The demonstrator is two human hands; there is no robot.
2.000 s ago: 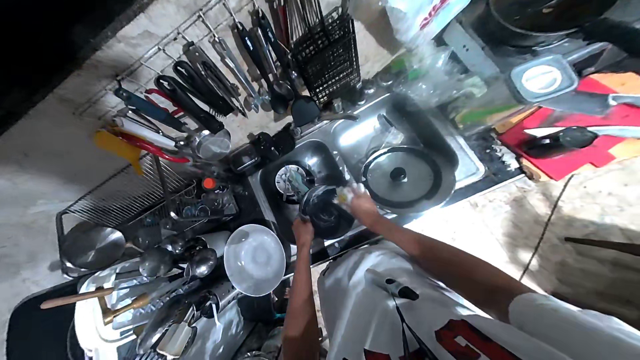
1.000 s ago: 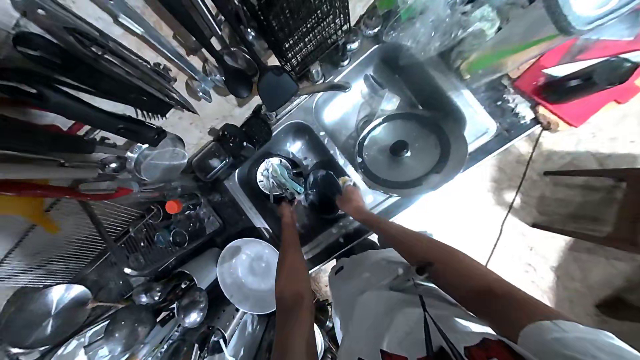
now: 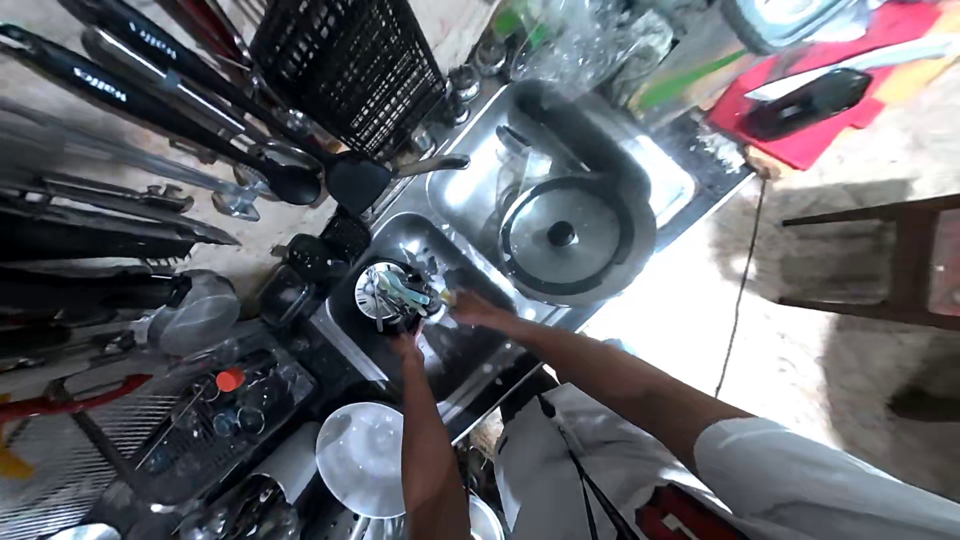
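In the left sink basin (image 3: 480, 360), my left hand (image 3: 406, 345) is at the lower edge of a dark round vessel with cutlery (image 3: 401, 294) and a white slotted disc (image 3: 373, 291). A thin pinkish item shows beside its fingers; its grip is blurred. My right hand (image 3: 471, 309) is just right of the cutlery, its fingers around a small yellow sponge (image 3: 448, 298). A round glass pan lid (image 3: 562, 234) with a black knob lies in the right basin, near a clear container (image 3: 521, 176).
Utensils hang at upper left beside a black plastic basket (image 3: 352, 71). A translucent bowl (image 3: 364, 457) sits below the sink, near a dish rack (image 3: 217, 420). A red cloth (image 3: 802, 97) lies at upper right; a brown stool (image 3: 885, 259) stands at right.
The black bowl-like vessel that was at my right hand is no longer plain there. My hands are now close together at the cutlery. The view has moved nearer the sink.
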